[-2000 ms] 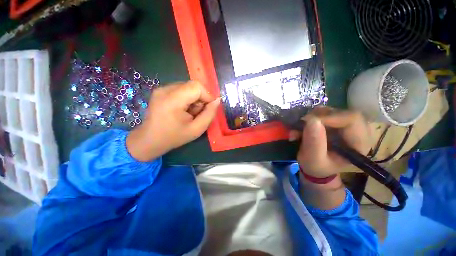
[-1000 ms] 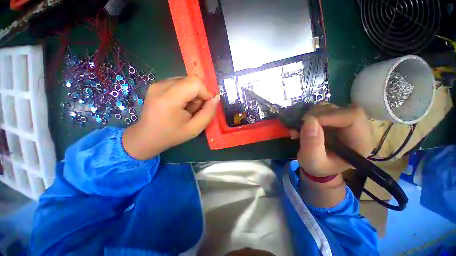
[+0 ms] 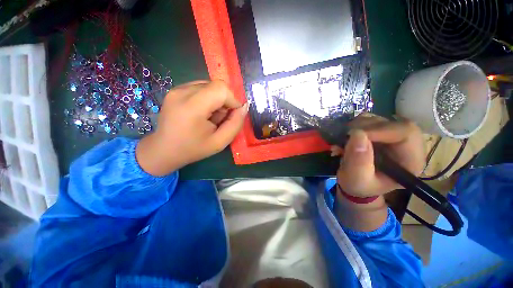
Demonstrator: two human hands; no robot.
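The open tablet assembly point(image 3: 256, 50) lies in a red holding frame point(image 3: 216, 48). Its circuit board point(image 3: 306, 93) shines brightly below the flat silver-grey battery point(image 3: 304, 34). My right hand point(image 3: 379, 152) grips a black soldering iron point(image 3: 399, 174) like a pen; its tip is over the left part of the board. My left hand point(image 3: 194, 124) is at the frame's left rail, thumb and forefinger pinched together at the board's left edge. Something tiny and bright shows at the fingertips, too small to name. Whether the iron's tip touches the board cannot be told.
A heap of small wired components point(image 3: 112, 95) with red lead wires lies left. A white parts tray point(image 3: 42, 129) is far left. Right are a whitish tub point(image 3: 416, 98) with metal wool, a black fume fan point(image 3: 453, 25) and cardboard point(image 3: 478, 143). The iron's cord loops at lower right.
The whole view has shifted slightly. Both hands keep nearly the same pose, and the iron's tip stays over the same part of the board. A small orange light now shows right of the tub.
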